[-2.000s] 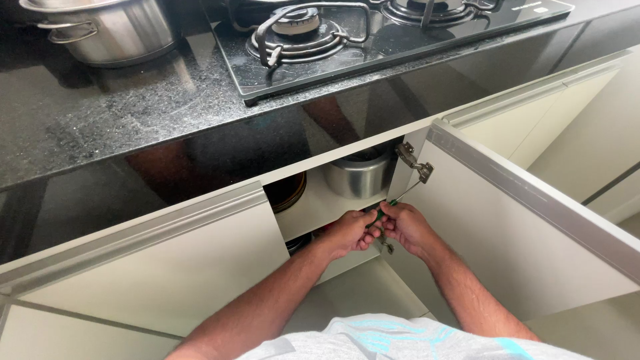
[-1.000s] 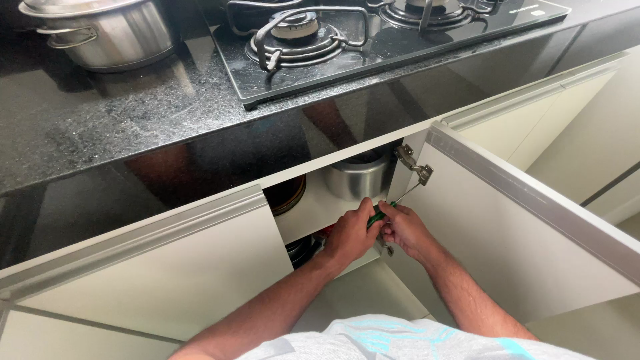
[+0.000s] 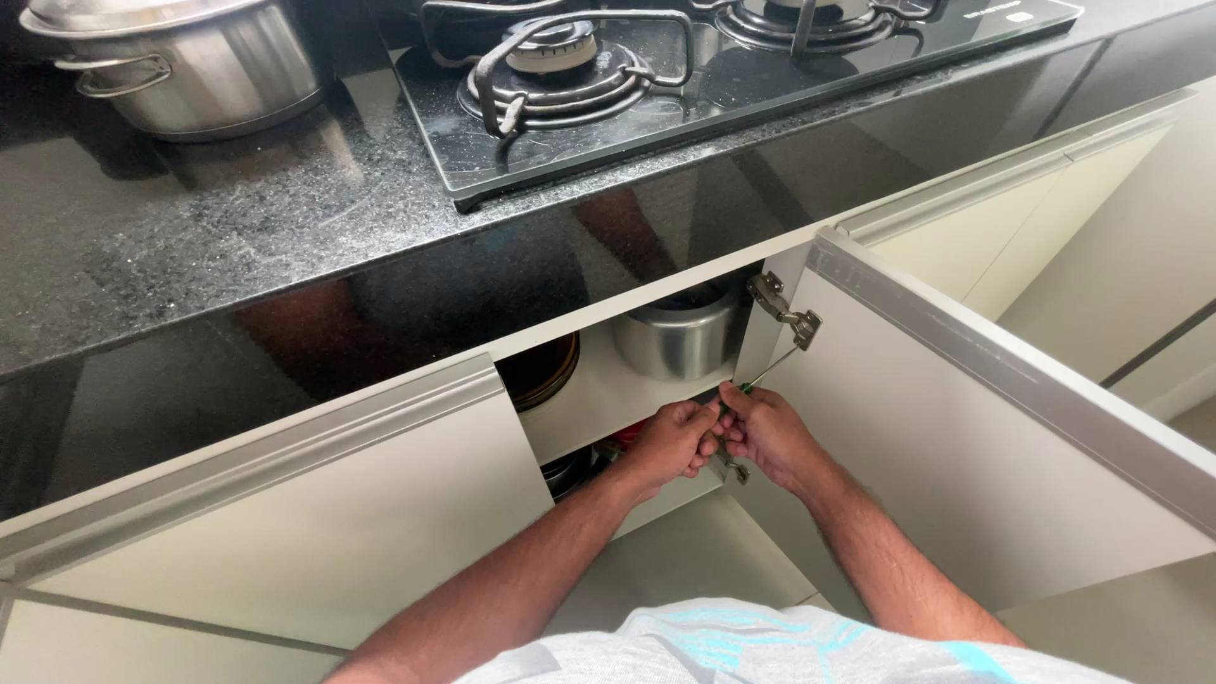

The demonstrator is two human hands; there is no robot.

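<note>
Both my hands are on a screwdriver (image 3: 748, 388) with a green handle, mostly hidden by my fingers. My left hand (image 3: 676, 439) closes round the rear of the handle. My right hand (image 3: 768, 429) grips it nearer the shaft. The thin shaft slants up to the right, its tip at the upper metal cabinet hinge (image 3: 806, 328), on the inner face of the swung-out white cabinet door (image 3: 950, 408). Just below my hands is a lower hinge (image 3: 737, 469), partly covered. Whether the tip sits in a screw cannot be told.
Inside the cabinet, an aluminium pot (image 3: 676, 340) and dark round cookware (image 3: 546, 375) stand on a white shelf (image 3: 594, 404). A closed cabinet door (image 3: 285, 513) lies at left. Above are a black stone countertop (image 3: 256, 228), a gas cooktop (image 3: 608, 114) and a lidded steel pot (image 3: 209, 71).
My left hand has shifted on the screwdriver handle, covering more of the green than one second ago. My right hand and the door have stayed about where they were.
</note>
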